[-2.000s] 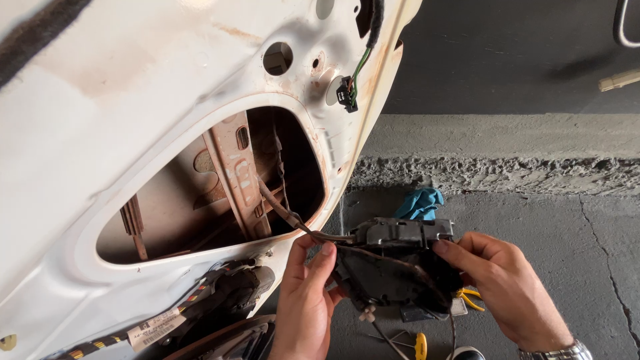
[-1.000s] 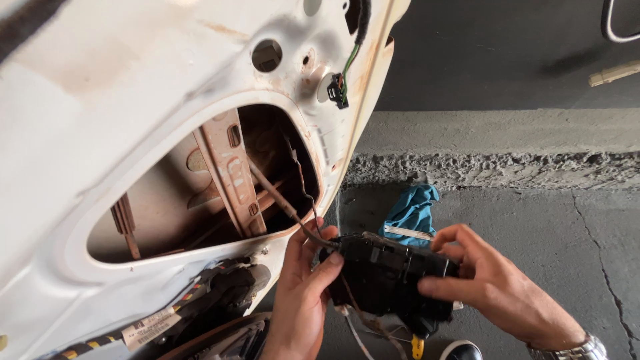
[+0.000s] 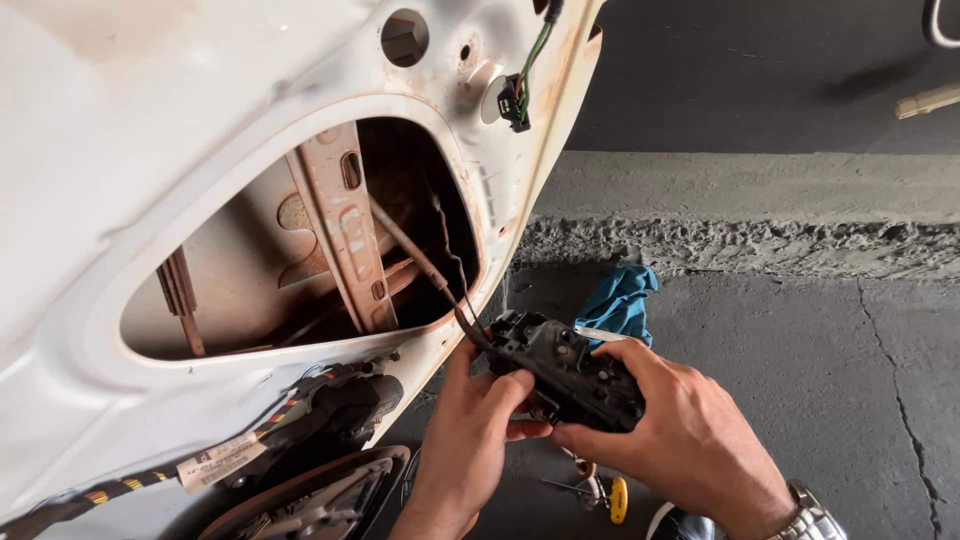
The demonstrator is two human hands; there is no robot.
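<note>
A black car door latch assembly (image 3: 566, 367) is held between both hands, just outside the lower right edge of the white car door shell (image 3: 247, 405). My left hand (image 3: 476, 427) grips its left end, thumb on top, where a sheathed cable (image 3: 409, 244) and a thin rod (image 3: 450, 247) run from it into the door opening. My right hand (image 3: 675, 427) holds its right end, thumb along the lower edge and fingers partly hidden behind the part. A metal watch is on the right wrist.
A black connector (image 3: 514, 103) on green wires hangs by the door. Below the opening is a taped wiring harness (image 3: 120, 484) with a printed label. On the grey floor lie a blue cloth (image 3: 619, 304) and a yellow-handled tool (image 3: 618, 500). A rough concrete ledge (image 3: 735, 244) crosses behind.
The latch assembly has been turned in my hands and now shows a different face, tilted down to the right. Both hands still hold it.
</note>
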